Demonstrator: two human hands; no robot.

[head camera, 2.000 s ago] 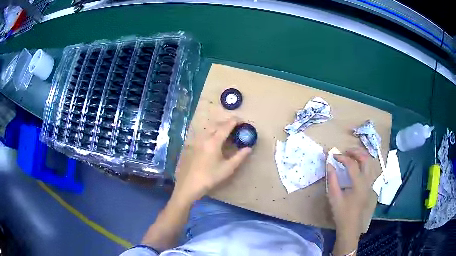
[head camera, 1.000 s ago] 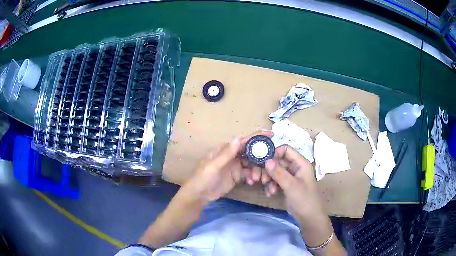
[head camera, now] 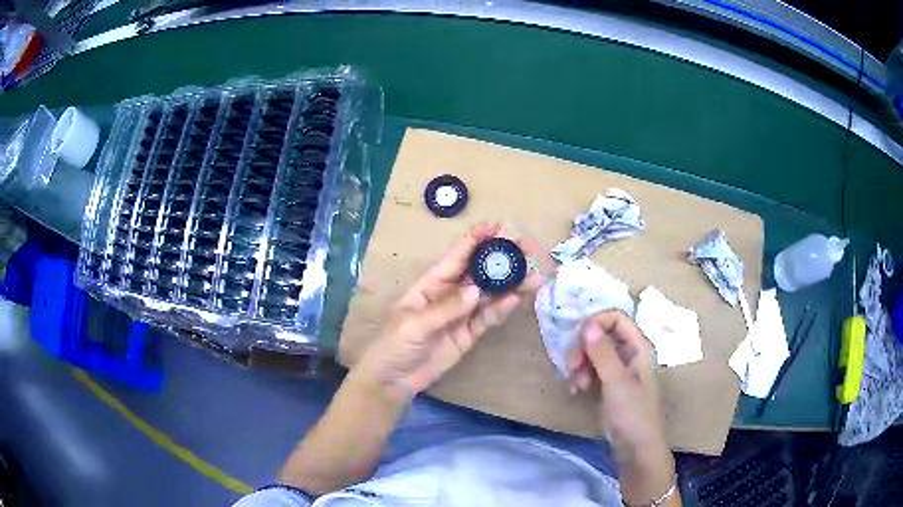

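Note:
My left hand [head camera: 451,307] holds a black wheel [head camera: 498,265] with a pale spoked centre, its face turned up to the camera. A second wheel [head camera: 446,196] lies flat on the tan board [head camera: 465,381] towards its back left. My right hand [head camera: 616,358] is over the near edge of a smudged white wipe [head camera: 584,297], fingers curled, thumb near the fingertips. Whether it grips the wipe is not clear. A cleaner white wipe [head camera: 669,327] lies just right of it.
Clear blister trays [head camera: 223,198] of black wheels stand left. Crumpled wipes [head camera: 606,223] lie on the board. Right are a folded wipe [head camera: 762,347], squeeze bottle [head camera: 809,261], dark thin tools [head camera: 787,358] and a yellow-handled tool [head camera: 850,358]. A white tub [head camera: 75,137] stands far left.
A second ago both hands were together at the wheel. My right hand has moved right, away from it, to the smudged wipe. My left hand still holds the wheel. The camera view has shifted slightly.

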